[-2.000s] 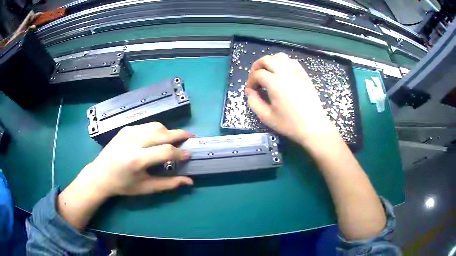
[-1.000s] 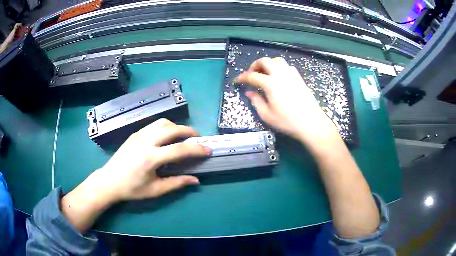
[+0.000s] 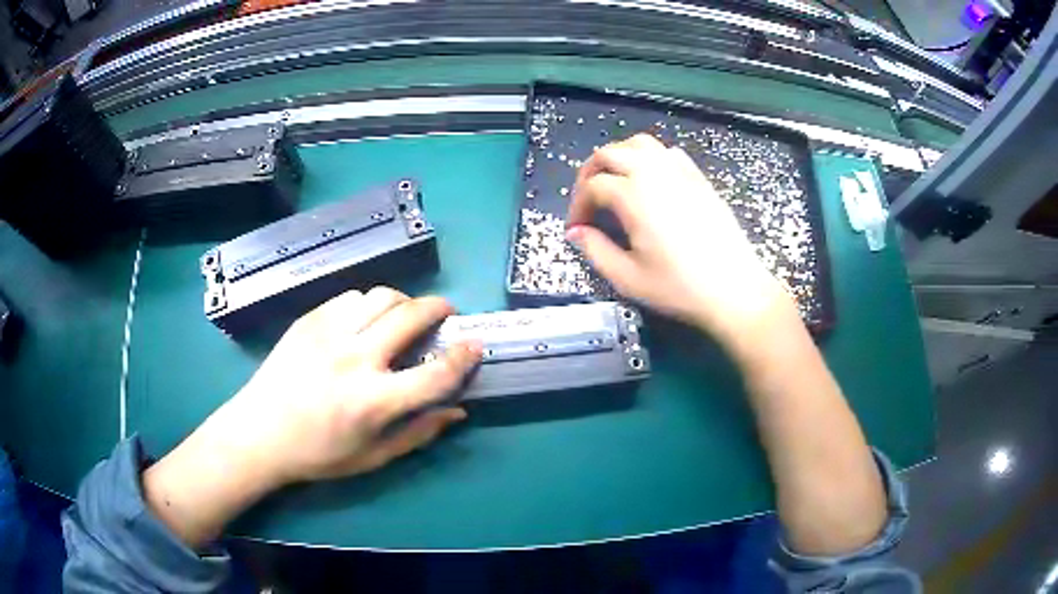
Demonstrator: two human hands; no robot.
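A dark bar-shaped housing [image 3: 545, 357] lies on the green mat, with small holes along its top and paired rings at its right end. My left hand [image 3: 348, 389] grips its left end, a fingertip on the centre strip, and hides that end. My right hand [image 3: 667, 232] is over the black tray [image 3: 826, 232] of small bright fasteners [image 3: 775, 215], fingers curled in. Whether it pinches a fastener cannot be seen.
A second housing [image 3: 319, 255] lies tilted behind my left hand. Stacked housings [image 3: 203, 174] and a taller black stack [image 3: 52, 163] stand at the left. A clear plastic piece [image 3: 863, 209] lies right of the tray. Metal rails [image 3: 406, 110] run behind.
My right hand's fingers reached left to the fasteners and have now drawn back and curled. My left hand's fingertips have shifted right along the housing and bunched closer together.
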